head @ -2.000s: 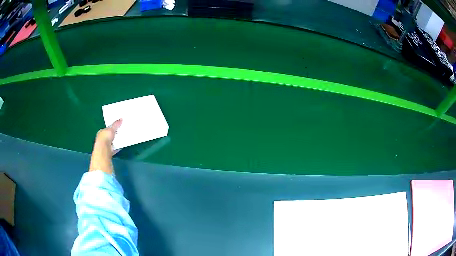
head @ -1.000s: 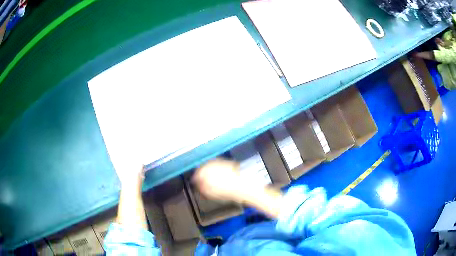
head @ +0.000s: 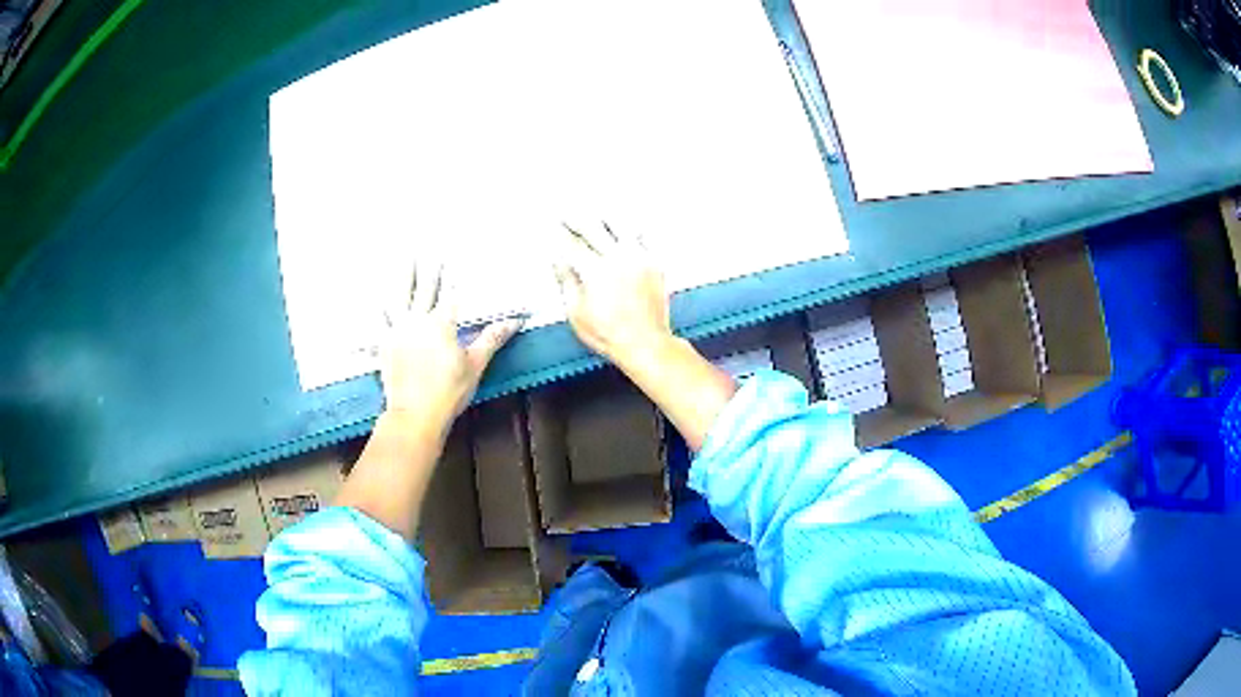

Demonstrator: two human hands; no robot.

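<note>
A large blank white sheet [head: 544, 150] lies flat on the green bench. My left hand [head: 429, 357] is at its front edge, fingers pointing away and thumb out to the right. My right hand [head: 615, 289] is just right of it, fingers over the white surface. A short dark line and a pale sliver show by my left thumb. White on white is washed out, so I cannot tell whether a white box or slip is under my fingers. A thin pen-like stick [head: 810, 102] lies between the white sheet and a pink-tinged sheet [head: 980, 95].
Open brown cartons [head: 599, 449] stand below the bench edge, and those further right [head: 847, 357] hold rows of white boxes. Closed cartons [head: 234, 520] are at left. A yellowish tape roll [head: 1160, 82] is at bench right. A blue stool [head: 1184, 429] stands on the floor at right.
My right hand has moved from over the cartons up onto the bench beside my left hand. The view has shifted. The person's hand and sleeve at far right have left the picture.
</note>
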